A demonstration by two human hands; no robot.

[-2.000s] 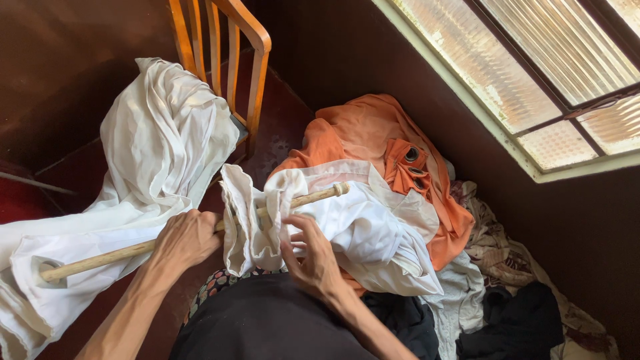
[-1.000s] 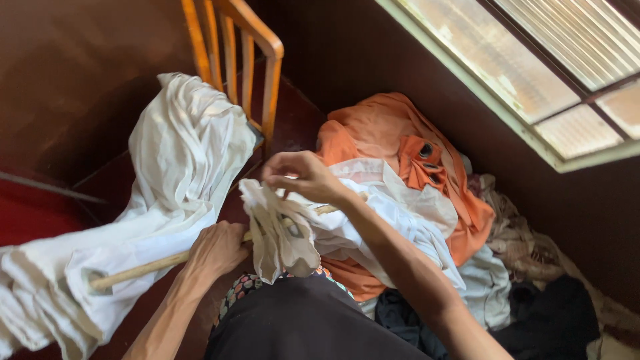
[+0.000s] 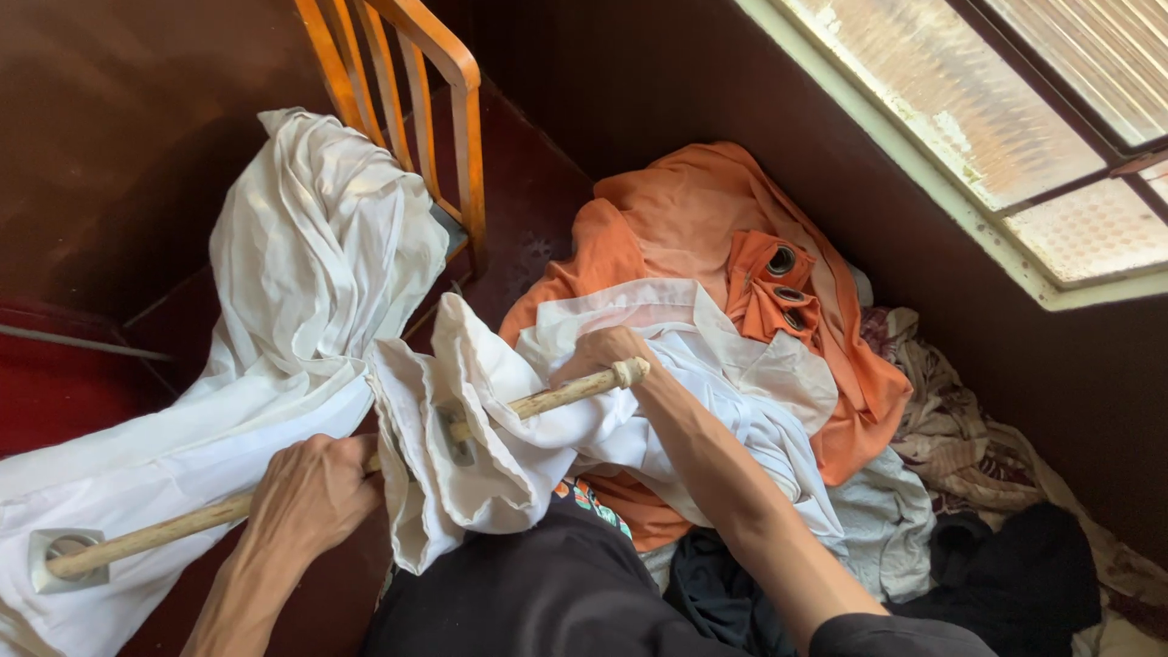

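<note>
A wooden curtain rod (image 3: pixel 173 526) slants across my lap, its knobbed end at the right. My left hand (image 3: pixel 315 493) is closed around the rod, left of the bunched folds. The white grommet curtain (image 3: pixel 497 429) hangs in folds on the rod between my hands, and one squarish grommet (image 3: pixel 456 436) shows with the rod through it. Another squarish grommet (image 3: pixel 68 559) surrounds the rod at the far left. My right hand (image 3: pixel 602 351) is behind the rod near its knobbed end, at the white cloth; its fingertips are hidden.
More white fabric (image 3: pixel 319 228) drapes over a wooden chair (image 3: pixel 470 137) at the upper left. An orange grommet curtain (image 3: pixel 675 210) lies heaped at the right, with patterned cloth (image 3: pixel 967 429) and black cloth (image 3: pixel 1022 566) beside it. A window frame (image 3: pixel 912 164) crosses the upper right.
My right hand has moved from the top of the bunched white folds to behind the rod's knobbed end. The folds are spread wider than a second ago. My left hand stays on the rod.
</note>
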